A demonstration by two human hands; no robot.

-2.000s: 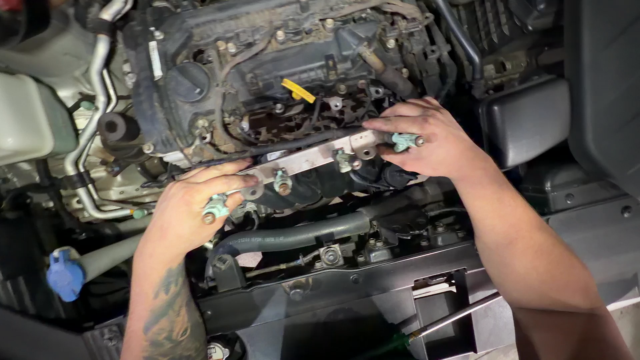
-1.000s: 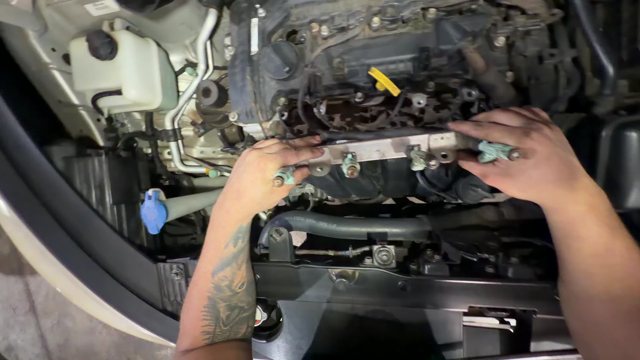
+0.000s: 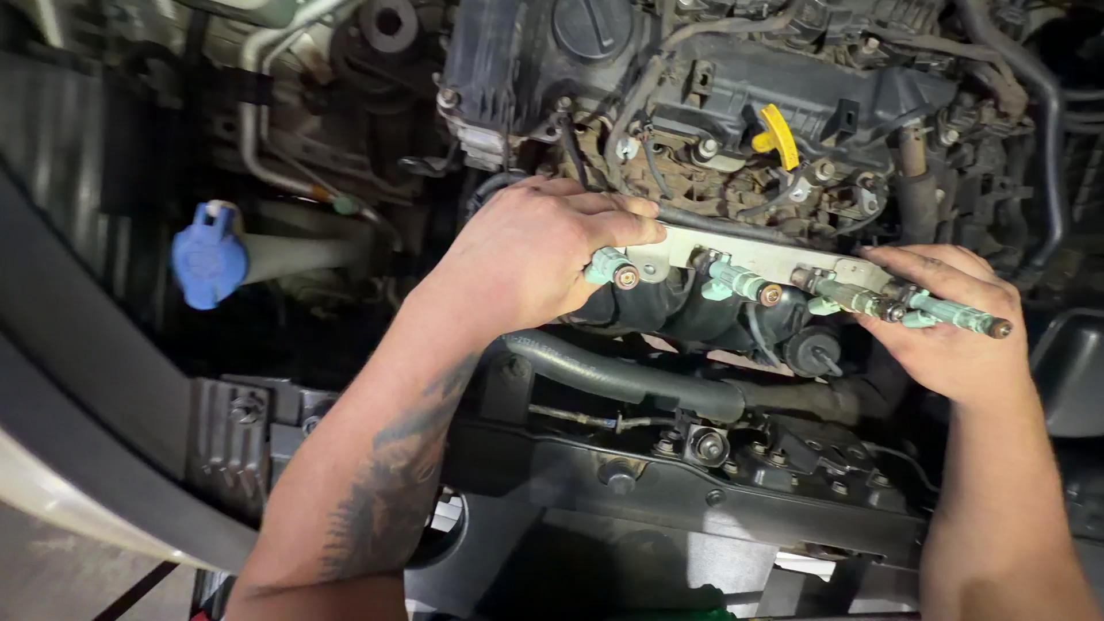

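A silver metal fuel rail (image 3: 759, 252) lies across the front of the engine, with several pale green fuel injectors (image 3: 743, 281) pointing out from it. My left hand (image 3: 535, 250) grips its left end, fingers over the top edge, beside the leftmost injector (image 3: 614, 268). At the other end my right hand (image 3: 957, 302) holds the rail, next to the rightmost injector (image 3: 959, 314). A dark hose or line runs just behind the rail. My fingertips at the rear of the rail are partly hidden.
Behind the rail is the engine's valve cover (image 3: 776, 78) with a black oil filler cap (image 3: 592, 26) and a yellow dipstick handle (image 3: 779, 138). A thick coolant hose (image 3: 612, 371) runs in front, above the black radiator support (image 3: 716, 492). A blue reservoir cap (image 3: 209, 259) stands at left.
Both hands keep hold of the rail. The injectors now point more toward the viewer and to the right than before. The view has shifted noticeably.
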